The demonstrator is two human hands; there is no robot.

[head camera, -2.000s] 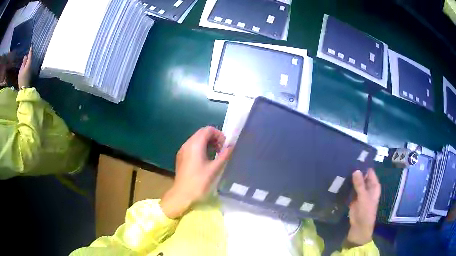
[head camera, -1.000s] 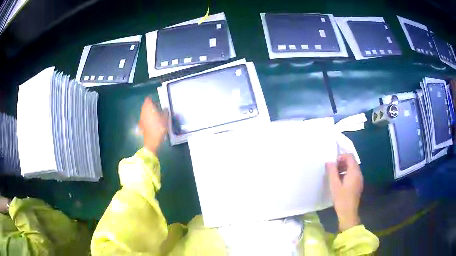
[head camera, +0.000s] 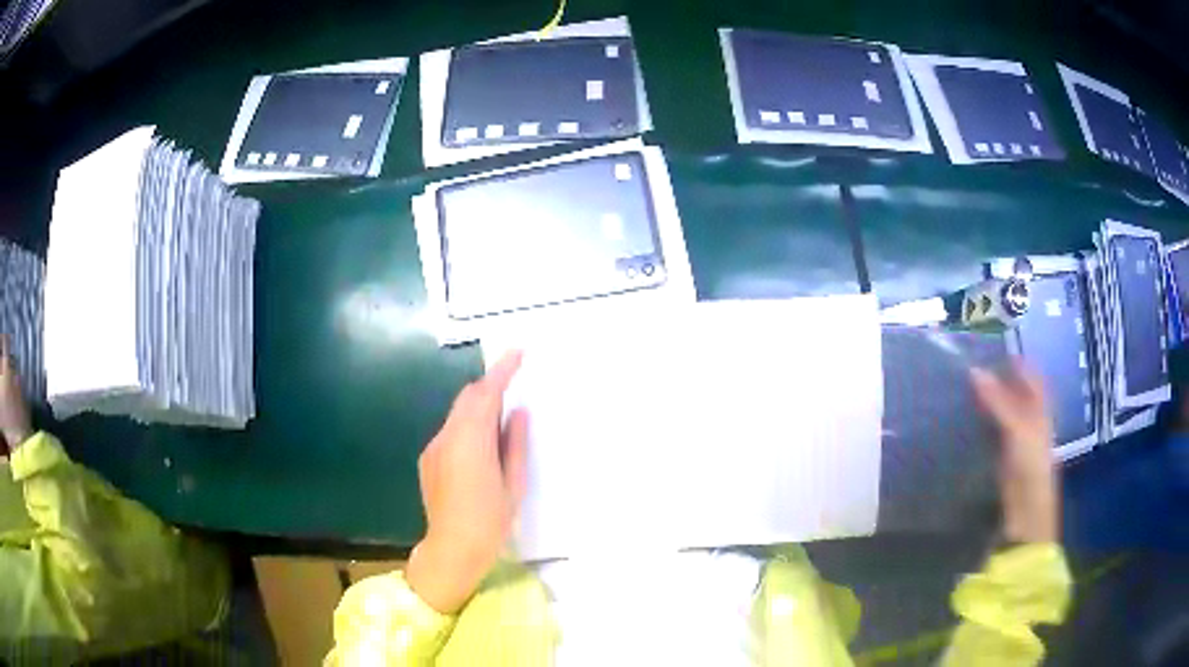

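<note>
A blank white work pile [head camera: 698, 430] lies directly before me. My left hand [head camera: 472, 476] is at its left edge, thumb and index finger apart, touching the edge; no grip on a sheet shows. My right hand [head camera: 1024, 424] is blurred, to the right of the pile, on the right end of a blurred dark grey flat slab, apparently a tablet [head camera: 941, 424]. The slab's left end meets the pile's right edge; whether it runs under the sheet cannot be told. A screen-up tablet with strong glare [head camera: 548, 241] lies on white sheets just beyond the pile.
Several screen-up tablets [head camera: 541, 91] lie on white sheets along the far side. A tall white bundle [head camera: 98, 287] stands at left. A silvery fixture [head camera: 998, 302] and leaning tablets [head camera: 1138, 313] are at right. A co-worker's yellow-green sleeve [head camera: 98, 521] is at lower left.
The tablet held earlier left my hands and the white pile showed bare. Since then my left hand came to the pile's left edge, and my right hand moved right, where the dark slab now shows.
</note>
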